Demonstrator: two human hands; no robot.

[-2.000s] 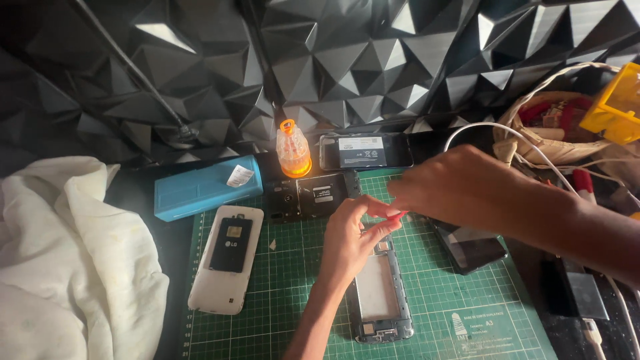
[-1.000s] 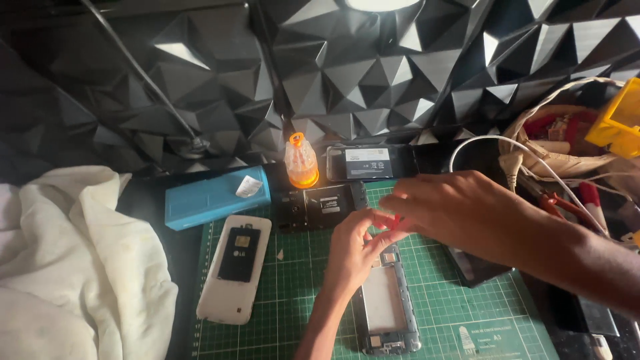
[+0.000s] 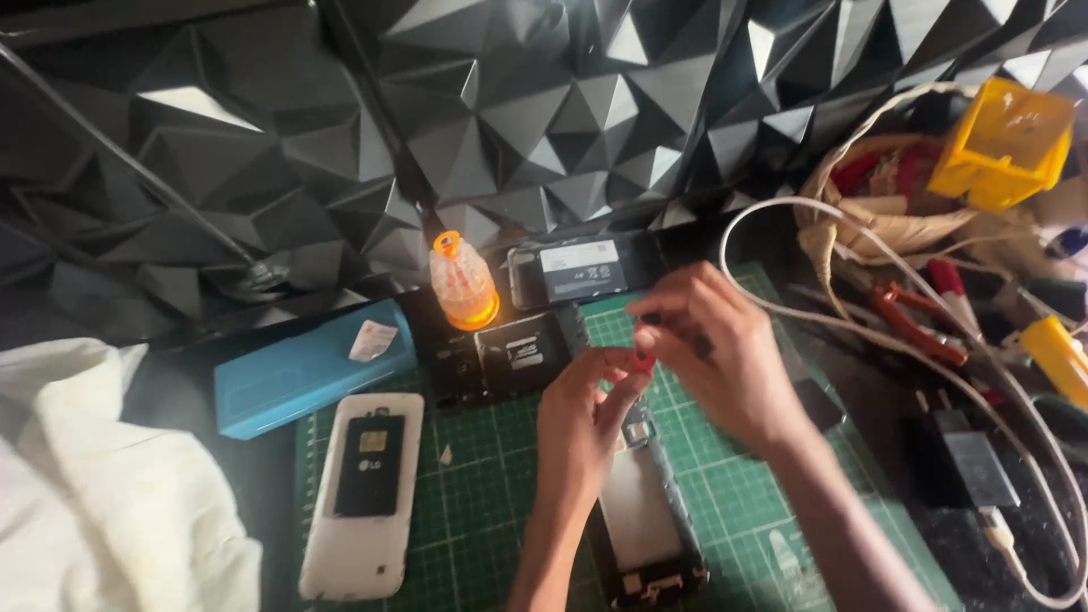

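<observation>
Above an opened phone frame (image 3: 646, 510) on the green cutting mat (image 3: 484, 476), my left hand (image 3: 586, 416) pinches a small red object (image 3: 643, 360). Close beside it, my right hand (image 3: 714, 348) holds a small dark piece (image 3: 650, 320) at its fingertips; what that piece is cannot be told. A white phone back cover (image 3: 348, 561) with an LG battery (image 3: 371, 476) on it lies at the left of the mat. Behind my hands are a dark phone part (image 3: 510, 353) and a clear phone case (image 3: 527, 276) with a battery (image 3: 584, 270) on it.
An orange-based clear plastic container (image 3: 463, 285) stands behind the mat. A blue box (image 3: 306, 365) and white cloth (image 3: 110, 476) are at left. At right are a wicker basket (image 3: 909, 229), yellow container (image 3: 1003, 144), red-handled pliers (image 3: 918, 323), white cable (image 3: 850, 327) and black charger (image 3: 969, 459).
My right hand has moved slightly away from my left, so the red object shows more, and a small dark piece is now visible at its fingertips. The view has shifted a little.
</observation>
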